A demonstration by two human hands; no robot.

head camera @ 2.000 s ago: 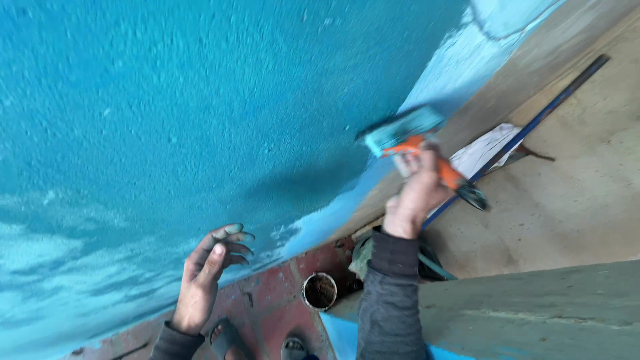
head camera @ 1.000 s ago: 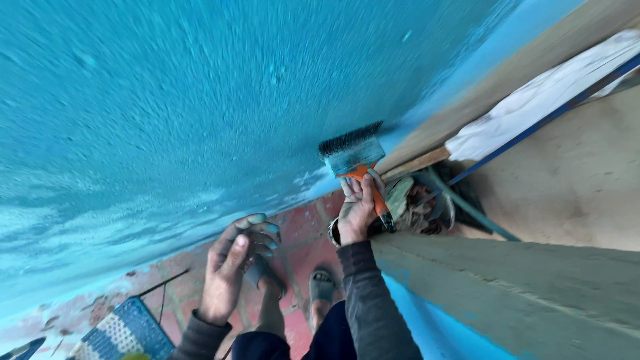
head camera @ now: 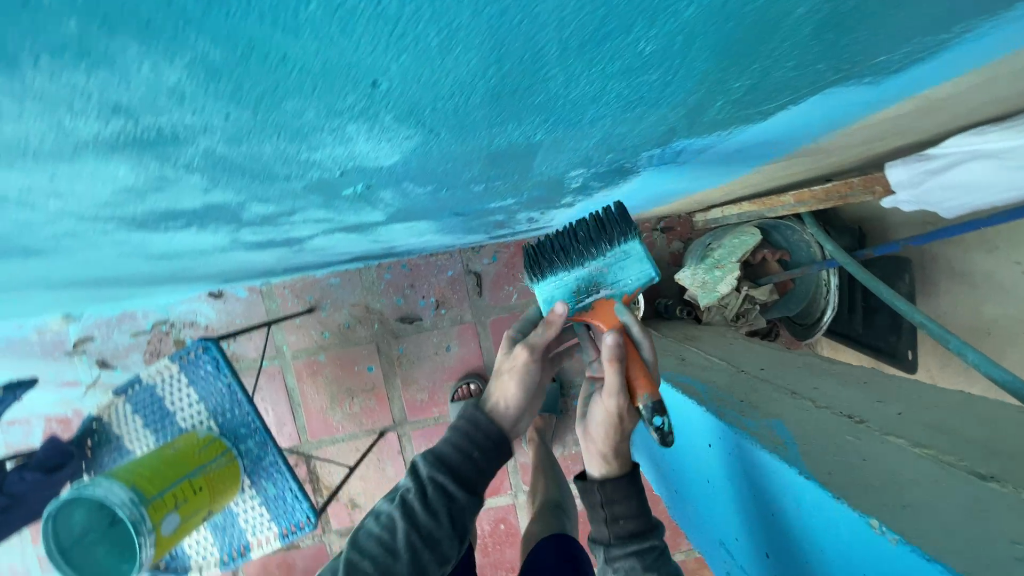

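A wide paintbrush [head camera: 596,268] with black bristles, a paint-covered teal ferrule and an orange handle is in front of me, its bristles pointing up and left. My right hand [head camera: 612,400] is closed around the orange handle. The fingers of my left hand [head camera: 524,368] touch the lower left edge of the ferrule, near the handle's neck. Beyond the brush rises a wall [head camera: 448,120] coated in turquoise paint, with paler, streaky patches along its lower part.
A yellow-green paint can [head camera: 180,496] rests on a blue and white woven stool [head camera: 228,440] at lower left. A bucket of debris [head camera: 804,284], a green pole [head camera: 920,320] and white cloth [head camera: 960,172] lie right. My feet stand on red tiles [head camera: 340,392]; a ledge [head camera: 800,400] runs at right.
The brush has come away from the wall toward my body. My left hand, apart from the brush in both earlier frames, now touches it. The view has shifted toward the floor and stool.
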